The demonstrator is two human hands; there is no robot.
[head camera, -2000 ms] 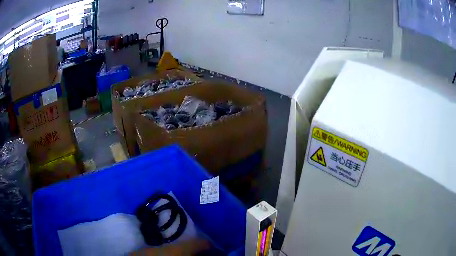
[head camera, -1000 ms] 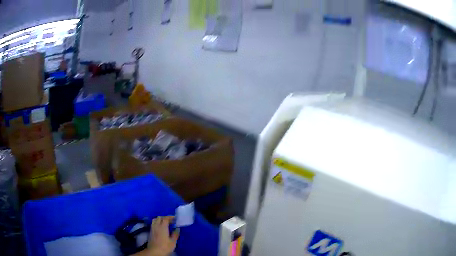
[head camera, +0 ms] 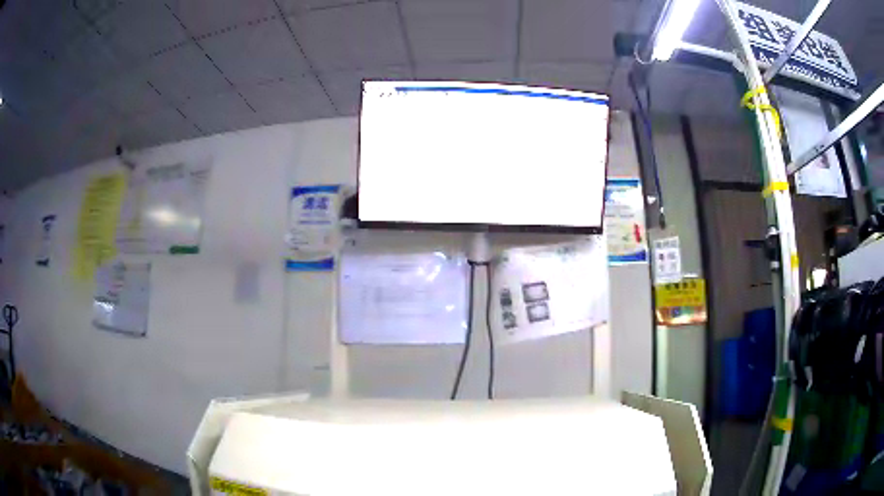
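The cream-white test box (head camera: pixel 441 450) stands at the bottom centre, cut off by the lower edge, with only its top and the upper part of its front in view. Part of a yellow warning label (head camera: pixel 237 486) shows at its lower left. A wide monitor (head camera: pixel 483 157) with a bright, mostly white screen is above the box. Neither of my hands is in the picture.
Posted sheets (head camera: pixel 405 297) are on the wall behind the box. Cartons of bagged parts (head camera: pixel 82 475) are at the lower left. A white-framed rack (head camera: pixel 787 281) stands at the right, with dark headphones (head camera: pixel 838 334) hanging beside it.
The view has swung right and up. The blue bin, the headphones in it and the hand there have left the picture; the monitor has come into view.
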